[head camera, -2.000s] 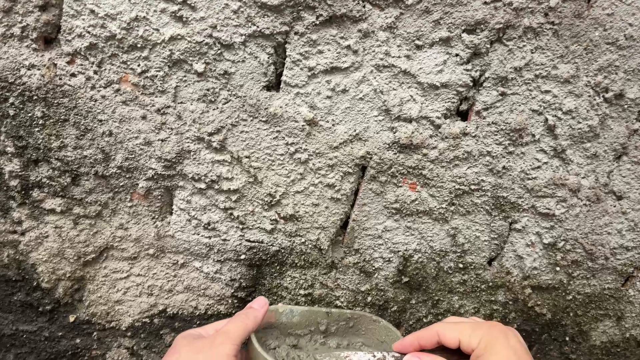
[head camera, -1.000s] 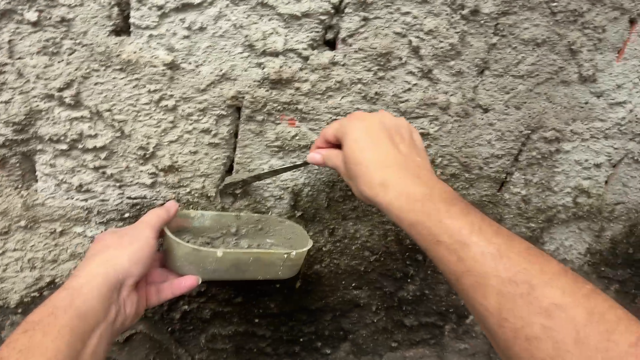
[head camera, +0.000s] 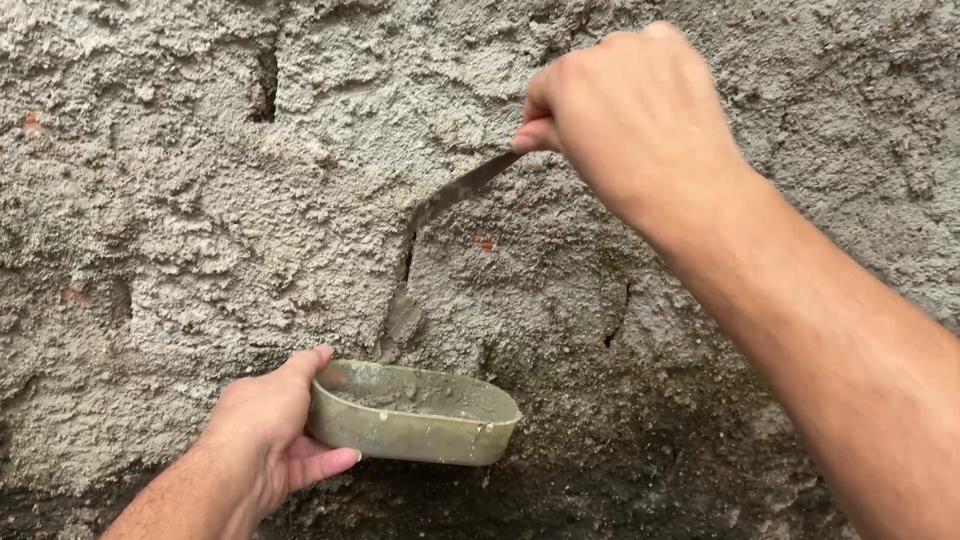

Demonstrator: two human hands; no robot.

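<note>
My left hand [head camera: 277, 427] grips the left end of an oval plastic container [head camera: 412, 435], held against the foot of the rough wall. Grey mortar [head camera: 435, 397] lies inside the container. Higher up, my right hand [head camera: 622, 112] pinches a thin dark metal spatula [head camera: 469, 187], whose lower tip touches the top of a narrow vertical crack [head camera: 409, 259]. Below that crack, a smooth patch of damp mortar [head camera: 403, 319] sits just above the container's rim. The handle end of the spatula is hidden in my right hand.
A rough cement-rendered wall [head camera: 300, 195] fills the view. It has another gap [head camera: 264, 86] at the upper left, a small crack [head camera: 619, 319] right of centre and a red spot [head camera: 484, 243] beside the middle crack. The wall is darker along the bottom.
The spatula in my right hand has moved up from the crack's lower end to its top. Two seconds ago both hands were at the container; my left hand still holds it.
</note>
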